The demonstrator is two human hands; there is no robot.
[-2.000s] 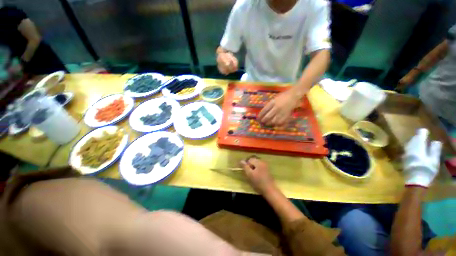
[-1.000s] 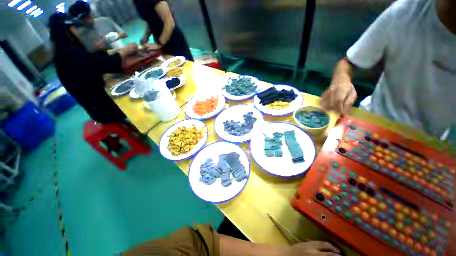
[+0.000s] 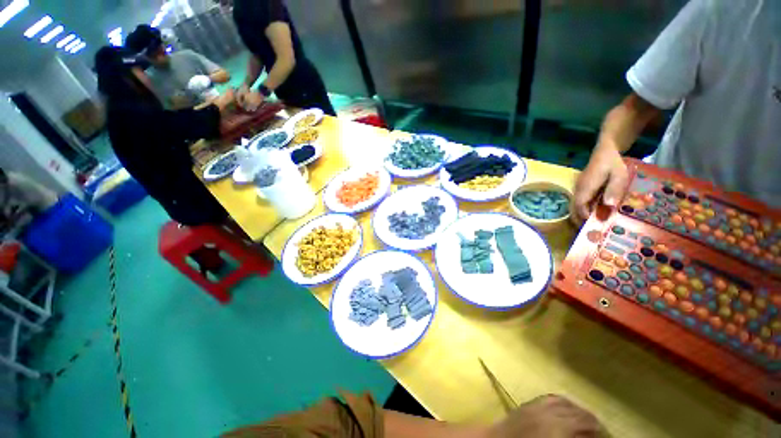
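Observation:
A thin light stick (image 3: pixel 499 382) slants over the table edge. Its lower end meets a hand at the bottom edge, which looks like my right hand (image 3: pixel 555 417), closed on it; the hand is cut off and the fingers are unclear. My left forearm, in a brown sleeve, enters from the bottom left and runs up to this hand; my left hand cannot be told apart. A red-orange mould plate (image 3: pixel 586 250) lies to the right, its round holes holding orange, teal and dark pieces. White plates hold teal strips (image 3: pixel 512 254) and grey-blue chips (image 3: pixel 394 298).
Plates of yellow (image 3: pixel 322 251), orange (image 3: pixel 354 189), dark green (image 3: pixel 417 153) and black pieces (image 3: pixel 476 167) stand beyond, with a cream bowl (image 3: pixel 543 204) and white jug (image 3: pixel 291 193). A person's hand (image 3: pixel 602 184) rests by the mould. Others work at the far end. A red stool (image 3: pixel 214 254) stands left.
My view has swung left from the mould. The large blurred arm at the lower left is gone, and a brown-sleeved forearm lies along the bottom. The other person's hand has moved down to the mould's corner.

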